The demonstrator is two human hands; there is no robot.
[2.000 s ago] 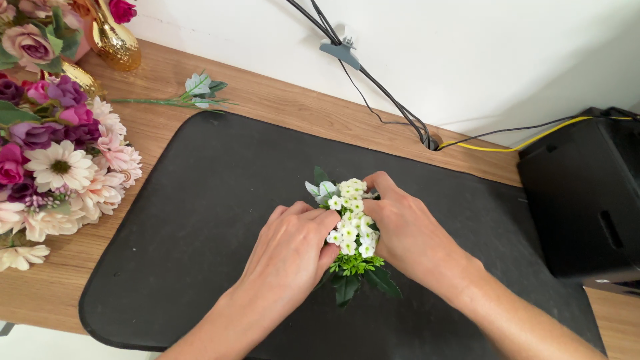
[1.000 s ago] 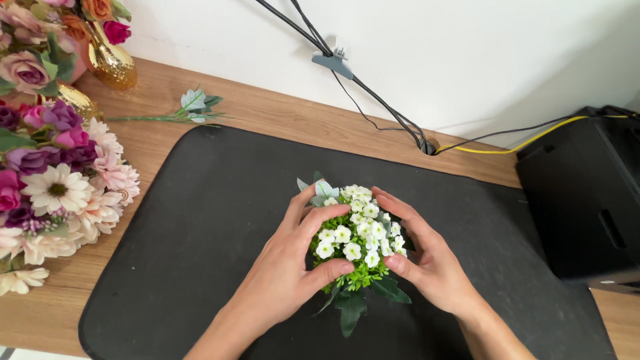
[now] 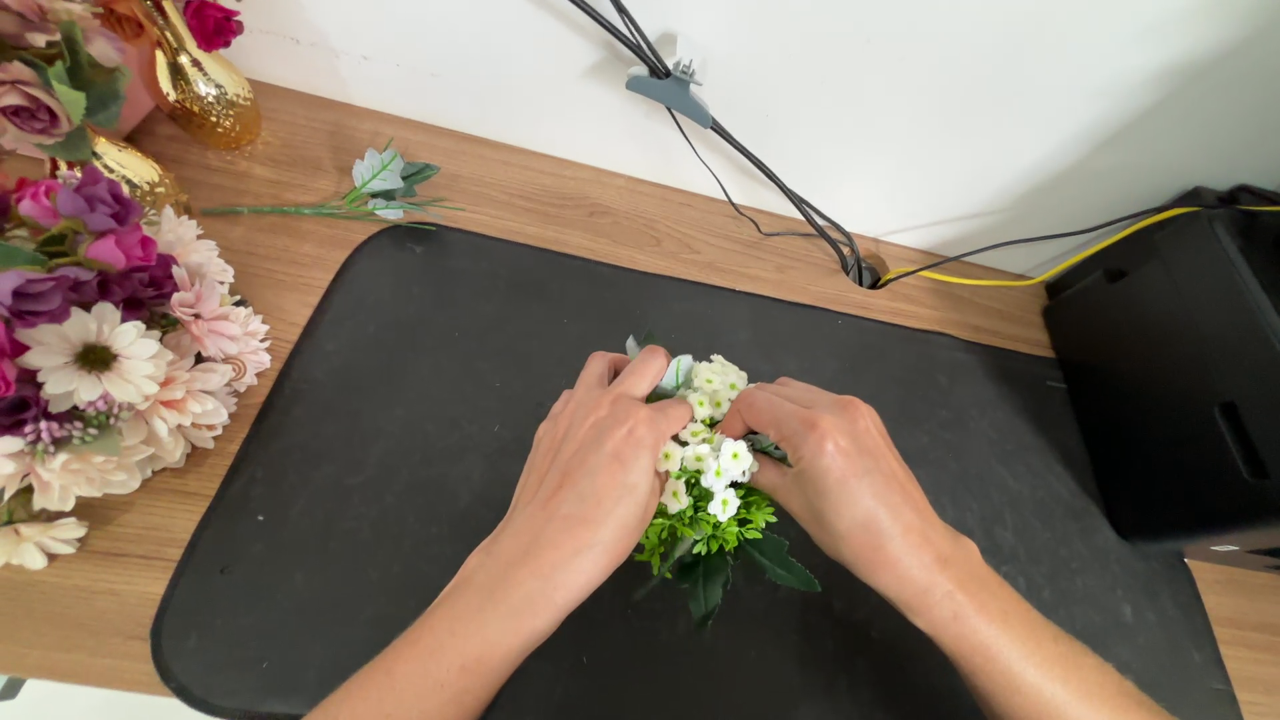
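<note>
A small arrangement of white artificial flowers (image 3: 718, 464) with bright green sprigs (image 3: 705, 525) and dark green leaves (image 3: 706, 585) stands over the black desk mat (image 3: 420, 400). From its left side, my left hand (image 3: 620, 440) grips among the blossoms and a pale leaf (image 3: 676, 374) near the top. On the other side my right hand (image 3: 835, 460) pinches into the flowers with thumb and forefinger. The fingertips are partly hidden by petals. Whatever holds the stems below is out of sight.
Purple, pink and cream artificial flowers (image 3: 95, 357) fill the left edge, beside gold vases (image 3: 205, 95). A loose artificial leaf stem (image 3: 330, 210) lies on the wooden desk (image 3: 560, 190) behind the mat. Black cables (image 3: 765, 170), a yellow cable (image 3: 1060, 265) and a black box-shaped device (image 3: 1170, 380) are at the right.
One second ago both hands were cupped around the flowers, fingers spread. Now the fingers have closed in among the blossoms, and the two sides of the flower cluster are covered more.
</note>
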